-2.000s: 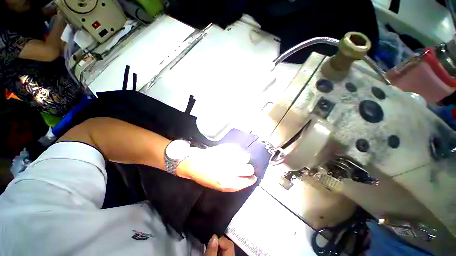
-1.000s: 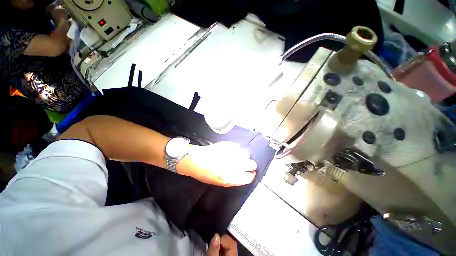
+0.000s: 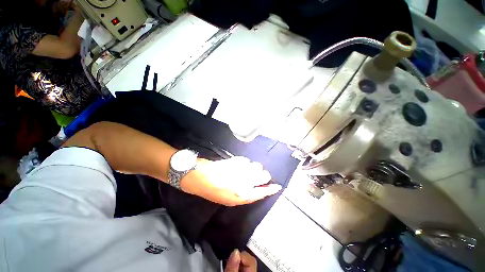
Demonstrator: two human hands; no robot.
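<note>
A large dark garment (image 3: 183,207) lies over my lap and the white table edge, reaching the needle area of the cream sewing machine (image 3: 393,122). It looks purplish under the lamp glare. Narrow black strips (image 3: 212,108) stick out from its far edge. My left hand (image 3: 231,180), with a watch on the wrist, lies on the garment left of the needle area, fingertips gripping or pressing the cloth; glare washes out detail. My right hand (image 3: 241,261) shows only as fingers at the bottom edge, beside the cloth; its grip is hidden. Needle and presser foot are lost in glare.
Black-handled scissors (image 3: 367,255) lie below the machine head, beside blue cloth (image 3: 425,257). More black cloth (image 3: 356,24) lies at the far side. A bright lamp (image 3: 247,127) is above the garment. Another person's arm (image 3: 58,45) and a second machine (image 3: 119,18) are upper left.
The view has shifted, so machine and table sit further right. My left wrist is slightly further from the needle area, and one finger looks straighter. My right hand remains at the bottom edge.
</note>
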